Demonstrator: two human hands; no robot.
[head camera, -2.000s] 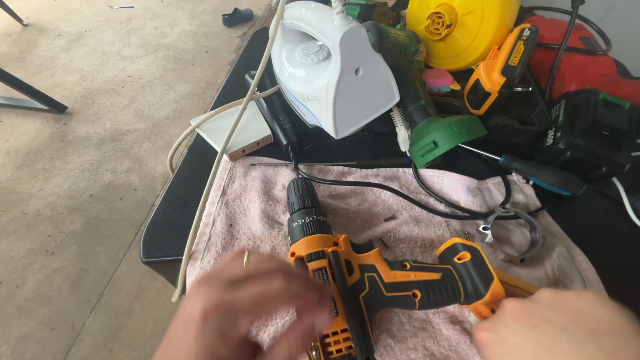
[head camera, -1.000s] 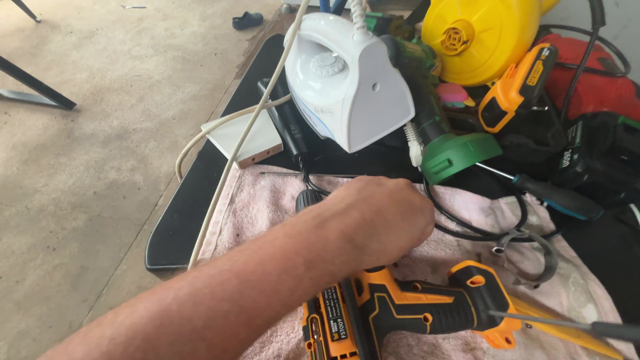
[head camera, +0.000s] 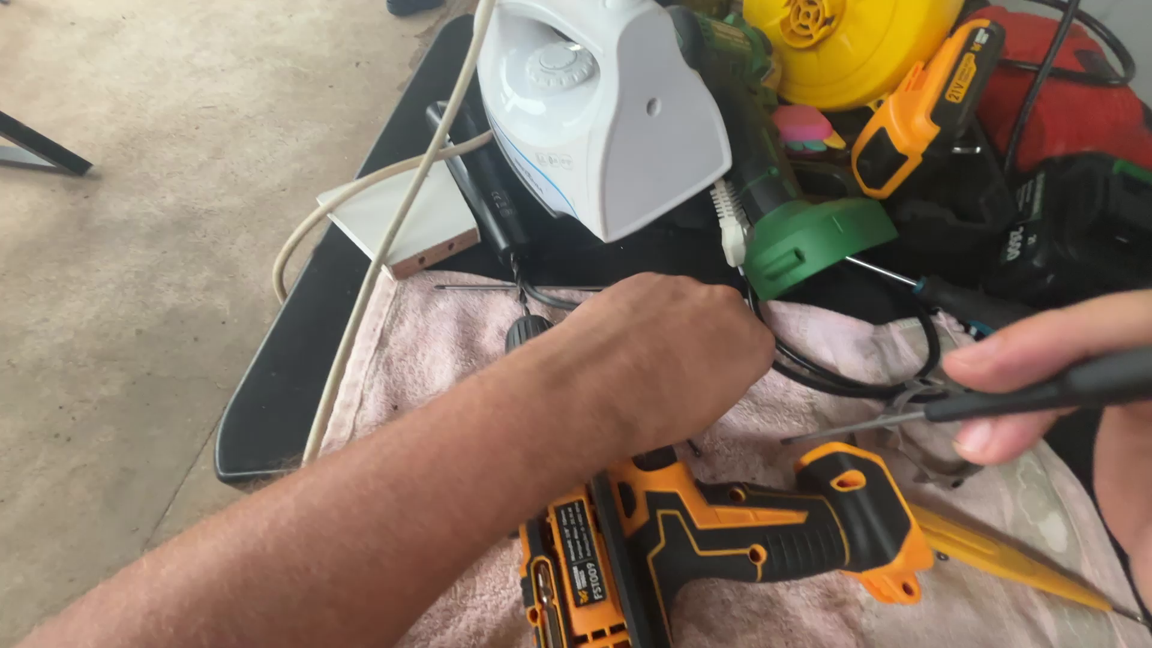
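An orange and black cordless drill (head camera: 756, 531) lies on its side on a pink towel (head camera: 432, 333). My left hand (head camera: 679, 351) reaches across above it, back of the hand up; its fingers are hidden, so what it holds cannot be told. At the right, my right hand (head camera: 1062, 360) grips the black handle of a screwdriver (head camera: 976, 405), its thin shaft pointing left above the towel, near the drill's handle base. A yellow tool (head camera: 1008, 549) with a thin metal tip lies beside that base. The chuck (head camera: 526, 331) is partly covered by my left wrist.
Behind the towel stand a white clothes iron (head camera: 612, 117), a green power tool (head camera: 810, 238), an orange battery pack (head camera: 927, 108) and a black battery (head camera: 1080, 225). Another screwdriver (head camera: 967, 304) lies there. A beige cord (head camera: 387, 234) crosses the black table's (head camera: 279, 396) left edge.
My left hand has moved from over the drill's body to beyond its handle. My right hand, out of view one second ago except for the screwdriver, shows again at the right.
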